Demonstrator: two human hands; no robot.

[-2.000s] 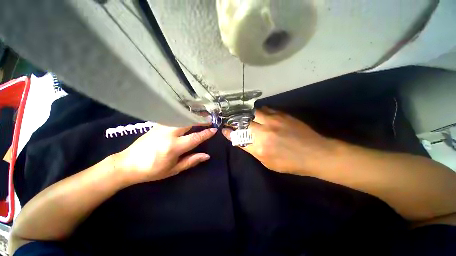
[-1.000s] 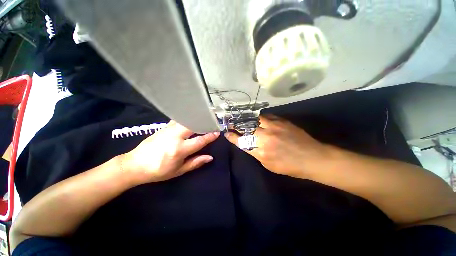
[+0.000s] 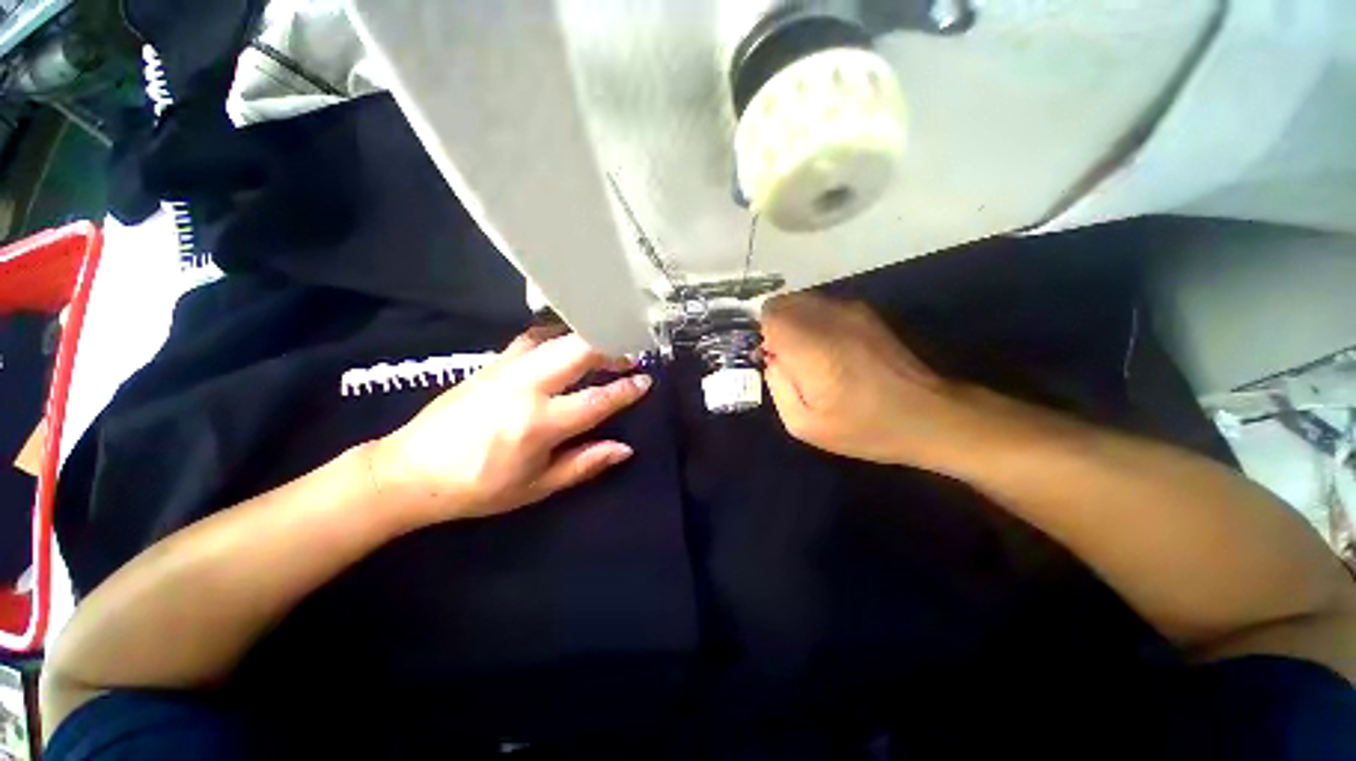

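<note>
Black cloth [image 3: 580, 595] covers the table and hangs toward my lap. A pocket-like layer with white comb-like stitching [image 3: 409, 375] lies at the left, and my left hand partly covers the row's right end. My left hand [image 3: 521, 424] lies flat on the cloth, fingertips beside the presser foot [image 3: 687, 320], fingers apart. My right hand [image 3: 840, 379] is right of the foot, behind the small white knob [image 3: 732, 391], with fingers curled. Its fingertips are hidden, so I cannot tell if it grips cloth. The needle is not clear.
The sewing machine head [image 3: 982, 119] with a cream ribbed dial [image 3: 822, 134] hangs above my hands. A red basket [image 3: 67, 372] stands at the left edge. Pale fabric [image 3: 290, 75] is bunched behind the dark cloth. Small blurred items lie at the right edge.
My right hand has drawn its fingers back from the foot and curled them. My left hand has stayed nearly in place. The view has shifted, showing more pale fabric at the back.
</note>
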